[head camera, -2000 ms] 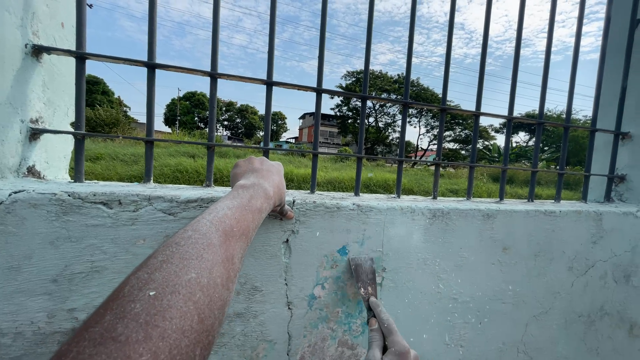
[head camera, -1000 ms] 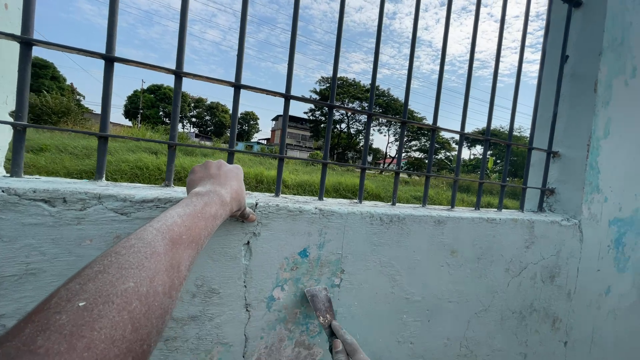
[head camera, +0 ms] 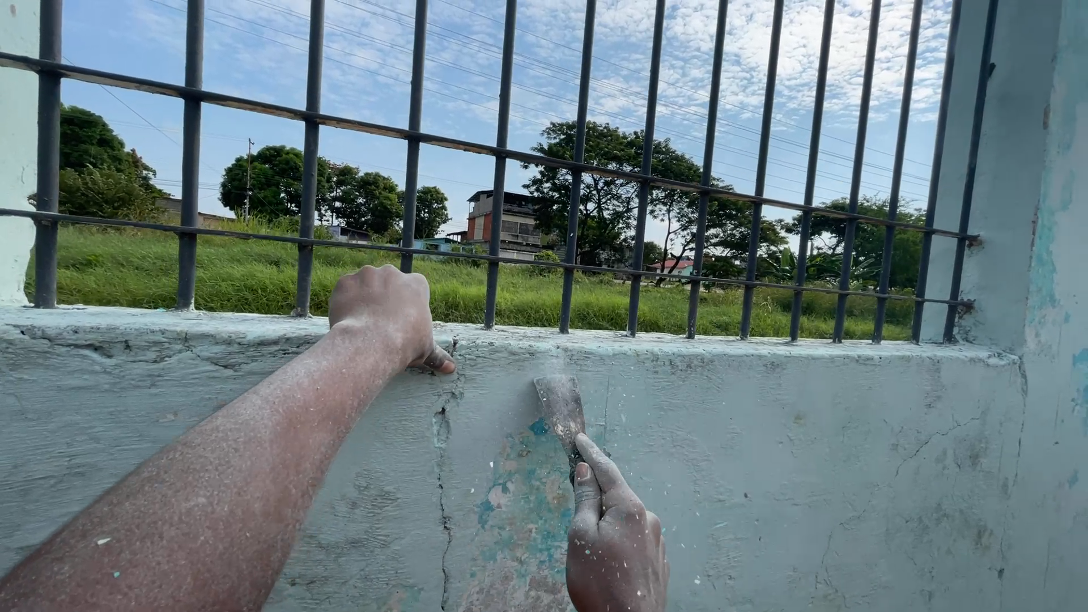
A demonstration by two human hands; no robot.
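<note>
My right hand, dusty, is shut on the handle of a putty knife. The knife's blade points up and lies against the painted wall, just below its ledge, with dust at its edge and flakes around it. Beneath the blade is a patch of bare, blue-stained surface. My left hand rests over the wall's top edge at the foot of a metal bar, thumb on the near face; its fingers are partly hidden, so I cannot tell whether they grip the bar.
Dark metal bars rise from the wall's ledge, joined by two horizontal rods. A long crack runs down the wall below my left hand. A painted pillar stands at the right. Grass, trees and a building lie beyond the bars.
The putty knife in my right hand has moved up the wall, from beside the bare patch to just under the ledge. Dust and flakes now show around it. My left hand stays on the ledge.
</note>
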